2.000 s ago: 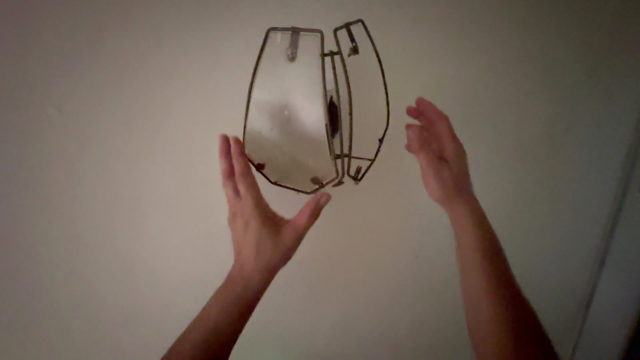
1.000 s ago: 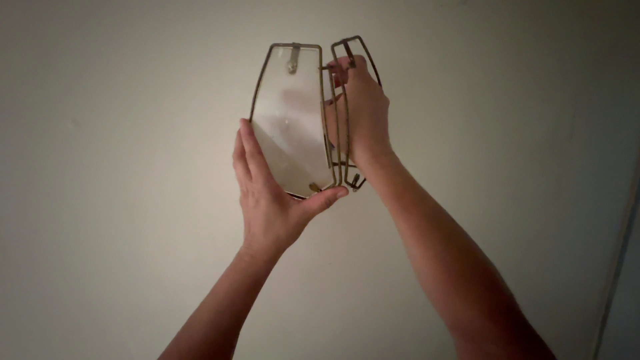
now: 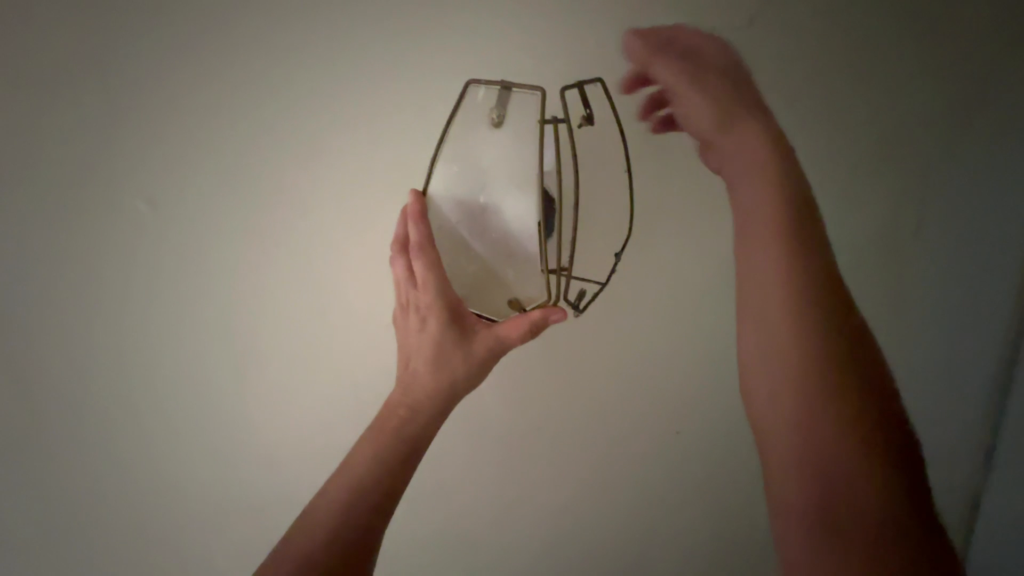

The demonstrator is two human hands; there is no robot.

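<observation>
A light fixture or lantern with a brass-coloured wire frame [image 3: 630, 172] hangs or stands out in front of a pale surface. Its left panel [image 3: 484, 184] is translucent and framed in metal, with small metal clips at top and bottom. To the right a narrower framed section [image 3: 596, 180] is angled away, a gap between the two. A dark part shows inside this gap. My left hand [image 3: 440, 312] supports the left panel, fingers along its left edge and thumb under the bottom corner. My right hand [image 3: 692, 88] is raised off the upper right side, fingers slightly curled, touching nothing.
Behind the fixture lies a plain pale surface [image 3: 200, 280], a wall or ceiling. A dark line, an edge or corner [image 3: 994, 448], runs down the far right side.
One second ago my right hand was at the narrow right section; it has come away to the upper right. My left hand remains at the lower left of the fixture.
</observation>
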